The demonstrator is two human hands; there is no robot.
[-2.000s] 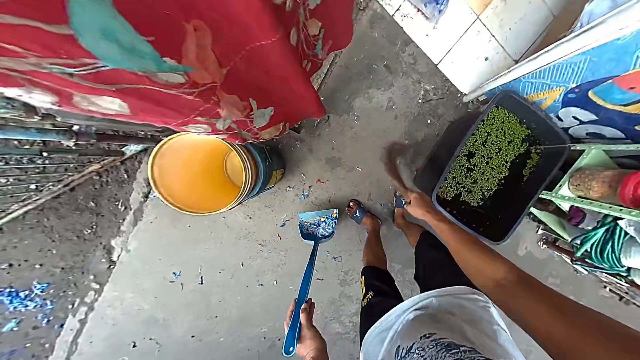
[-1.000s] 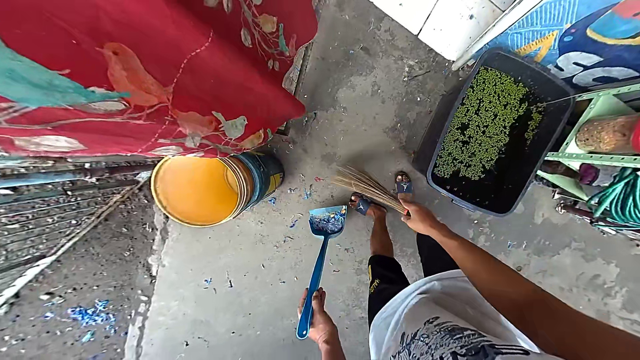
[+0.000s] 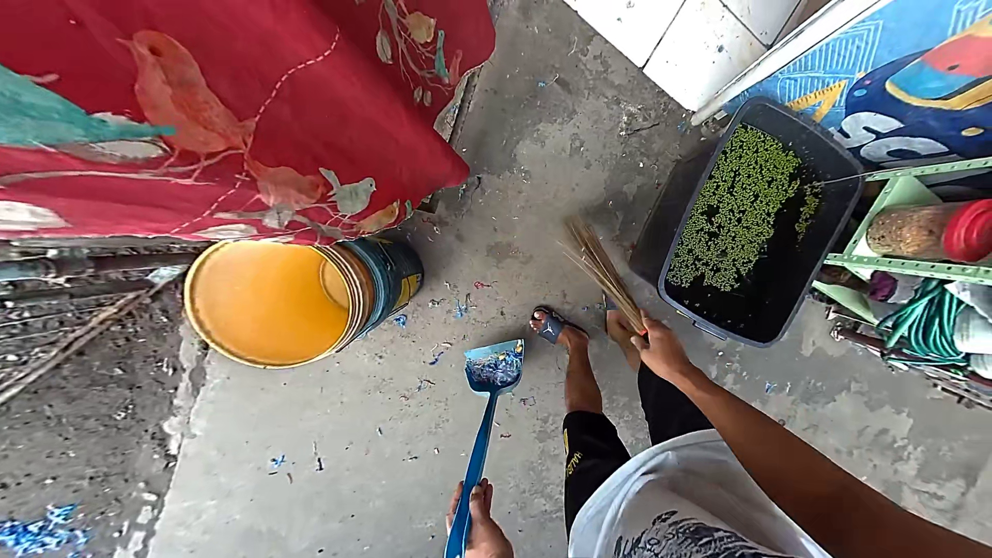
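Note:
My left hand [image 3: 482, 521] grips the long handle of a blue plastic dustpan [image 3: 482, 434], whose pan rests on the concrete floor with blue and whitish shreds [image 3: 496, 368] in it. In my right hand [image 3: 663, 347] is a stick broom [image 3: 601, 267], held by its bound end, with the bristles fanned toward the upper left, slightly blurred. The bristles are apart from the dustpan, beyond my sandaled feet [image 3: 552, 324]. Small blue and red scraps [image 3: 461, 308] lie scattered on the floor between the dustpan and the buckets.
Stacked buckets with a yellow interior [image 3: 267, 302] stand at left, beside a red bird-print cloth [image 3: 310, 101]. At right is a dark tub of water with floating green plants [image 3: 736, 209], next to a green metal shelf [image 3: 914, 267] holding a red-lidded jar [image 3: 930, 231]. More blue shreds [image 3: 46, 531] lie lower left.
The broom, blurred near my right foot two seconds ago, shows plainly one second ago beside my feet; its bristles now point farther up, away from the dustpan. Both hands keep their holds.

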